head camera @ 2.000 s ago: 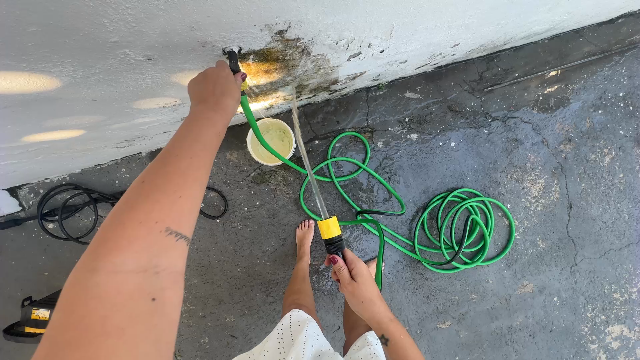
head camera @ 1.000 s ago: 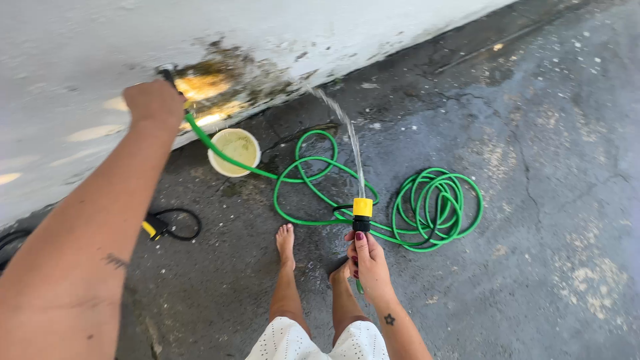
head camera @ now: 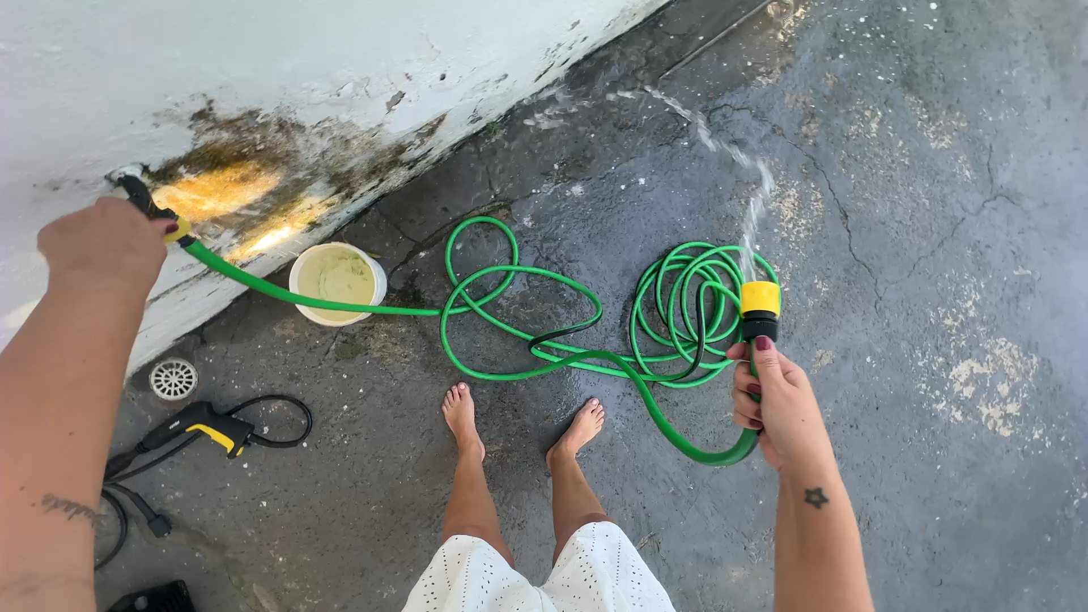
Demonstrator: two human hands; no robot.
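Note:
My left hand (head camera: 106,246) is closed on the black tap fitting (head camera: 140,194) at the white wall, beside the hose's yellow and black connector (head camera: 178,229). From there the green garden hose (head camera: 544,276) runs over a bucket and lies in loops and a coil on the floor. At the right, my right hand (head camera: 782,395) grips its free end just below a yellow and black hose connector (head camera: 760,308), which points away from me. A curving stream of water (head camera: 752,191) leaves it and lands on the concrete near the wall's foot.
A whitish bucket (head camera: 378,285) holding cloudy liquid stands by the stained wall (head camera: 357,51). A round drain cover (head camera: 173,379) and a black and yellow pressure washer gun (head camera: 208,427) with black cable lie at the lower left. My bare feet are on the cracked concrete floor (head camera: 918,255).
My right hand has moved the hose end to the right, away from the bucket. The water, which fell near the wall's foot, now arcs farther right. The left hand stays at the tap.

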